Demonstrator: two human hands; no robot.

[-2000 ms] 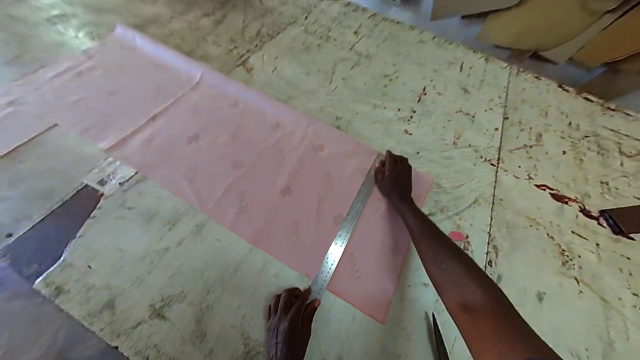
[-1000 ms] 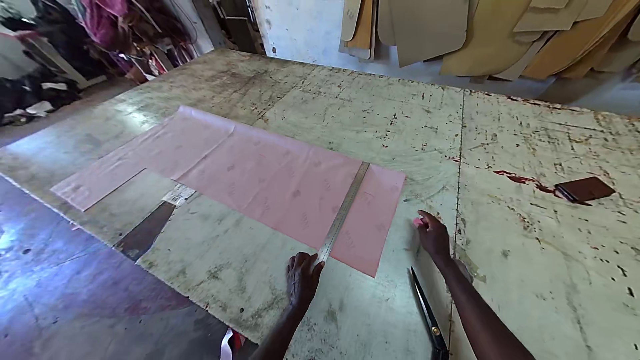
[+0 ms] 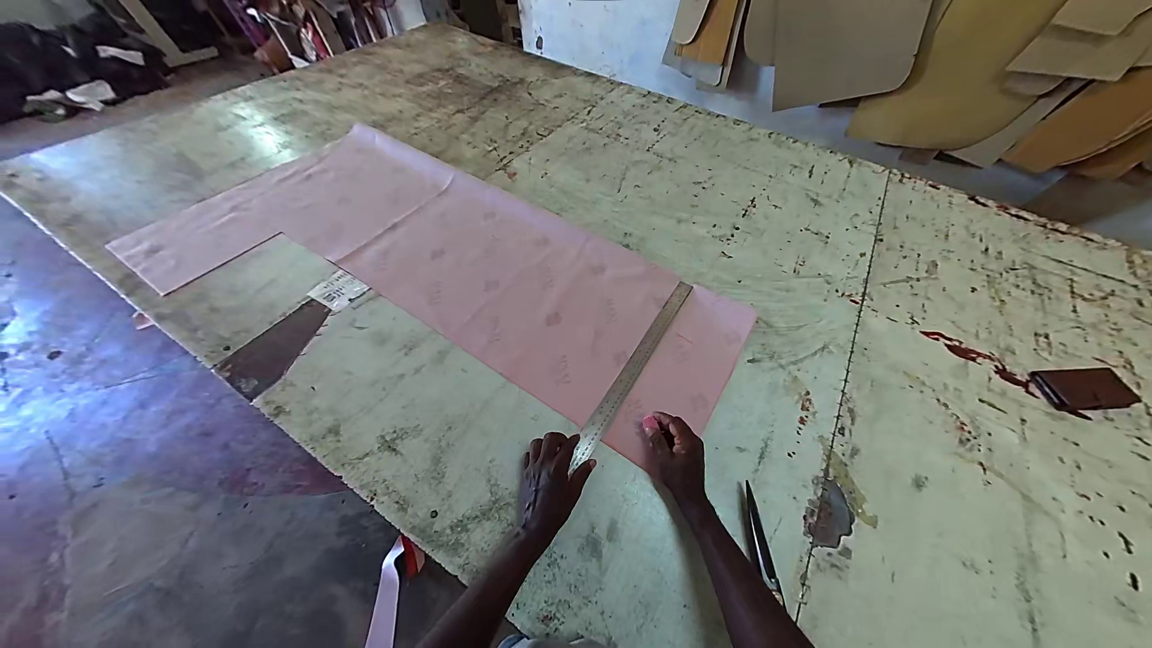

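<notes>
Pink sheet material, with faint printed marks, lies on the worn worktable. A metal ruler rests across it near its right end. My left hand is at the ruler's near end, with thumb and fingers on either side of it. My right hand pinches a small pink piece, perhaps chalk, over the near edge of the sheet, right of the ruler. Scissors lie beside my right forearm, their handles partly hidden by it.
A dark brown wallet-like item lies at the right of the worktable. A paper with writing touches the pink sheet's inner edge. Card-like pattern pieces hang along the wall behind. A ribbon-like strip hangs by the table's near edge.
My right hand was on the ruler's far end, then right of the sheet at a pink piece; now it holds that over the sheet's near edge. My left hand stays at the ruler's near end.
</notes>
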